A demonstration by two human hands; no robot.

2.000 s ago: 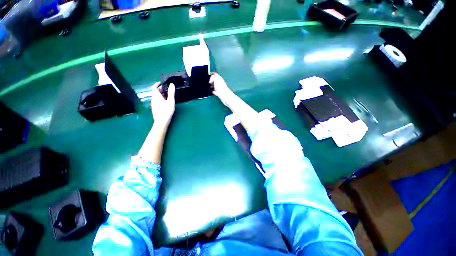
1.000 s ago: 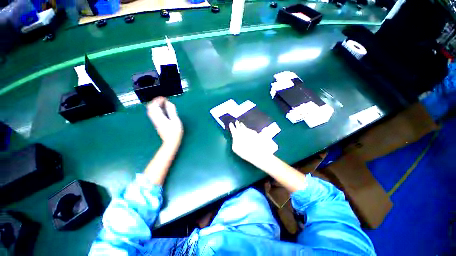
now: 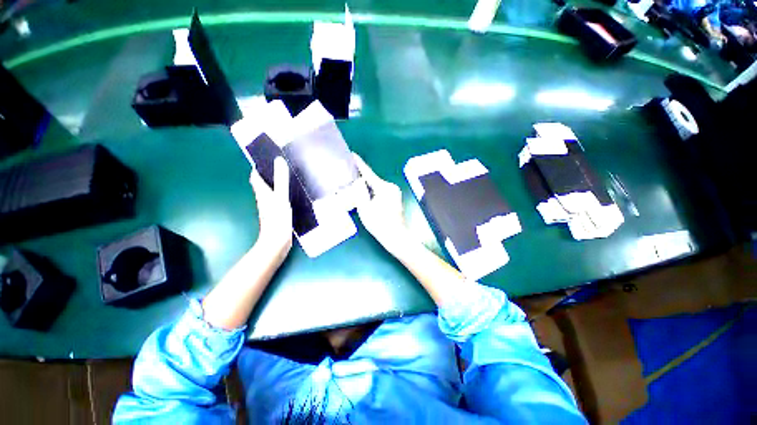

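Observation:
My left hand (image 3: 272, 206) and my right hand (image 3: 380, 206) hold a carton blank (image 3: 319, 164) between them above the bench, in front of me. The blank is black and white, partly folded, with white flaps sticking out at both ends. My left hand grips its left side, with fingers partly hidden; my right hand grips its lower right edge. A loose pile of flat carton blanks (image 3: 466, 212) lies just right of my right hand. Two finished boxes, one at the left (image 3: 162, 98) and one nearer the middle (image 3: 290, 83), stand beyond the blank with lids upright.
A second stack of blanks (image 3: 568, 176) lies further right. Inserts with round recesses (image 3: 133, 267) (image 3: 25, 286) and a ribbed black insert stack (image 3: 70, 187) sit at the left. A black bin (image 3: 596, 33) and a white roll (image 3: 681, 116) are at the far right. The green bench (image 3: 398, 286) ends before my lap.
My right hand has come from the near pile to the middle with a blank. My left hand has joined it on that blank. The view has shifted, so the boxes appear higher.

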